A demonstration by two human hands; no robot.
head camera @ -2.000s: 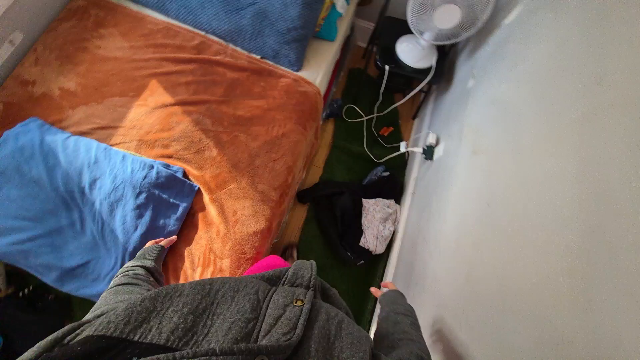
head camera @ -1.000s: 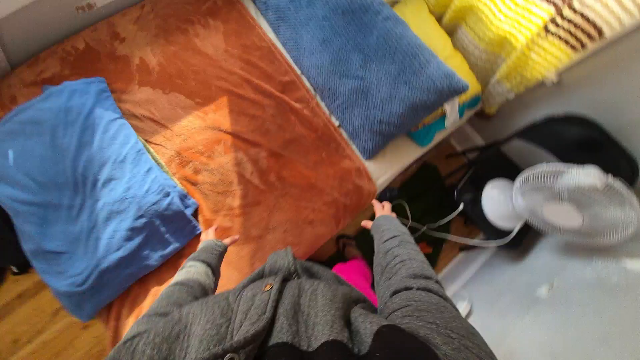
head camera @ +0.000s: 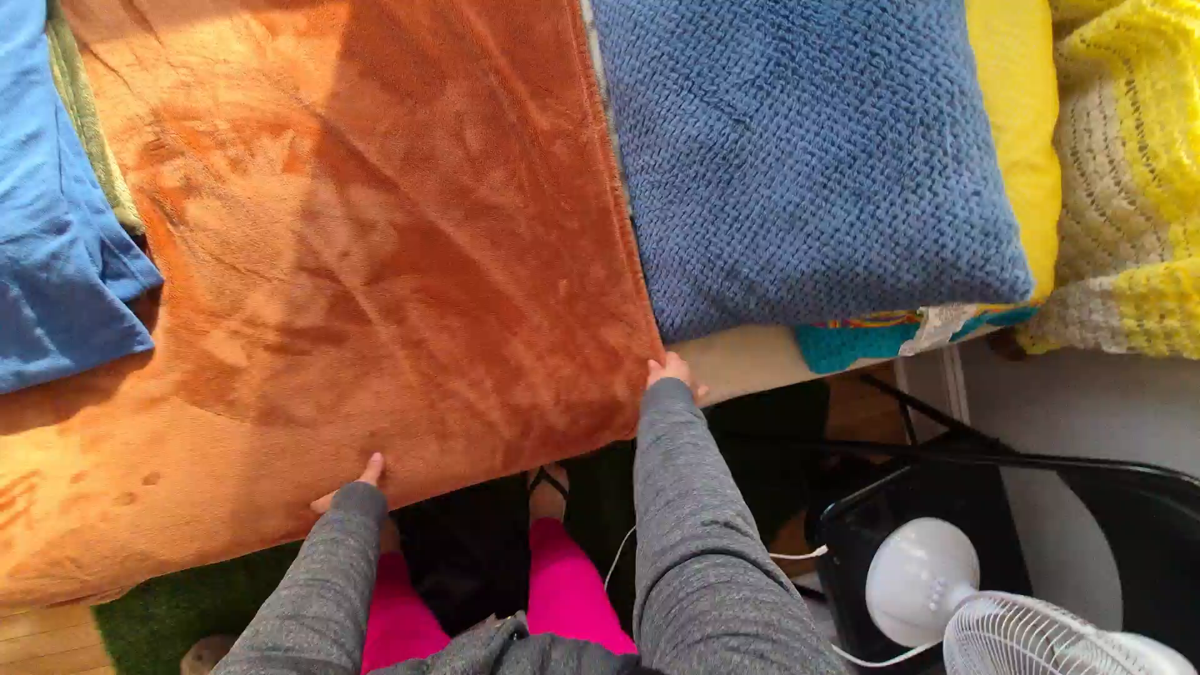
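Note:
An orange plush blanket [head camera: 403,244] covers most of the bed, its edge running down beside a blue textured pillow [head camera: 816,159]. My right hand [head camera: 677,372] is at the blanket's near corner, with the fingers partly over the edge; whether they grip the cloth cannot be told. Resting on the blanket near its front edge, my left hand [head camera: 354,483] has its thumb apart and is partly hidden by the grey sleeve. A blue cloth [head camera: 56,216] lies at the far left over a green fabric edge [head camera: 94,131].
Behind the blue pillow are a yellow pillow [head camera: 1017,122] and a yellow-and-cream knitted throw [head camera: 1134,187]. A white fan [head camera: 923,581] stands on a black chair [head camera: 862,525] at the lower right, its white cord [head camera: 881,660] beside my legs. Green matting [head camera: 178,600] lies on the wooden floor.
The view has swung toward the pillow end of the bed and come closer. My right hand, near the wall two seconds ago, is now at the blanket's corner. My left hand has left the blue cloth's side.

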